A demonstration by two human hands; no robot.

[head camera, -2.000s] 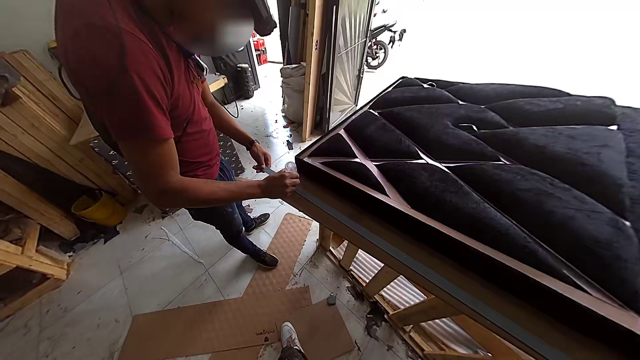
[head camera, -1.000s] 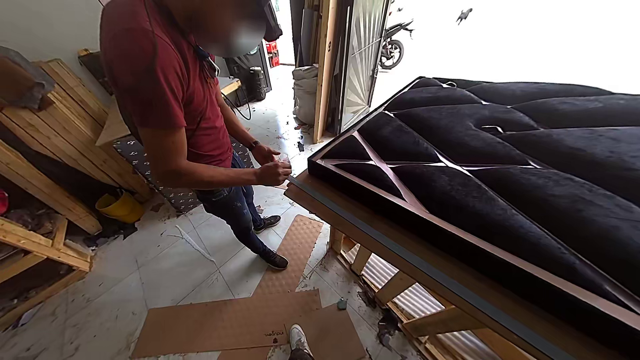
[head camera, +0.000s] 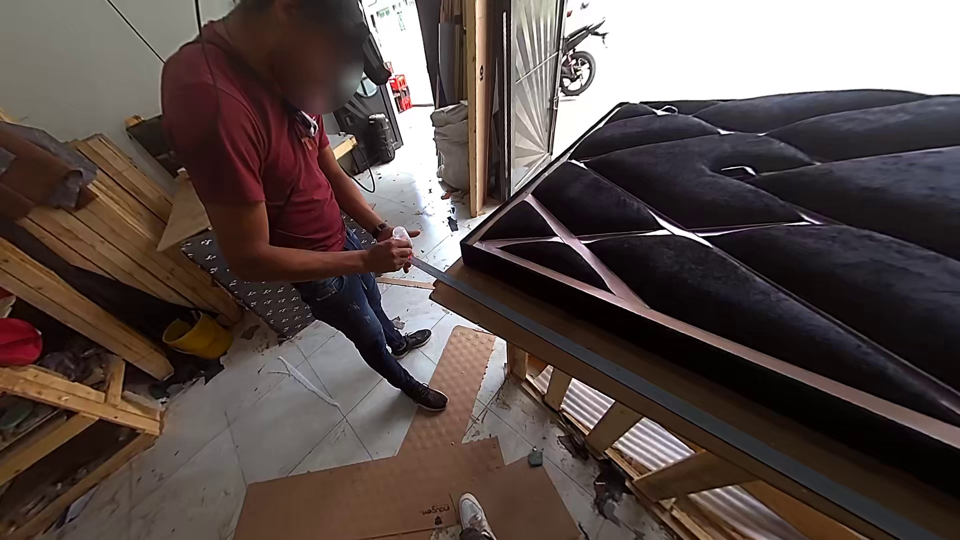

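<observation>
Neither my left hand nor my right hand shows. A co-worker in a red T-shirt and jeans stands across from me, holding a small translucent bottle near the end of a long grey strip. That strip runs along the edge of a wooden worktable and sticks out past its corner. On the worktable lies a large black tufted upholstered panel, with shiny pinkish bands crossing it and edging its near side.
Cardboard sheets lie on the tiled floor by my shoe. Wooden boards and a yellow bucket are at the left. Sacks stand by the open metal door; a motorcycle is outside.
The view has shifted, so the co-worker appears further right. The co-worker's hands stay near the worktable corner; the bottle shows more plainly now.
</observation>
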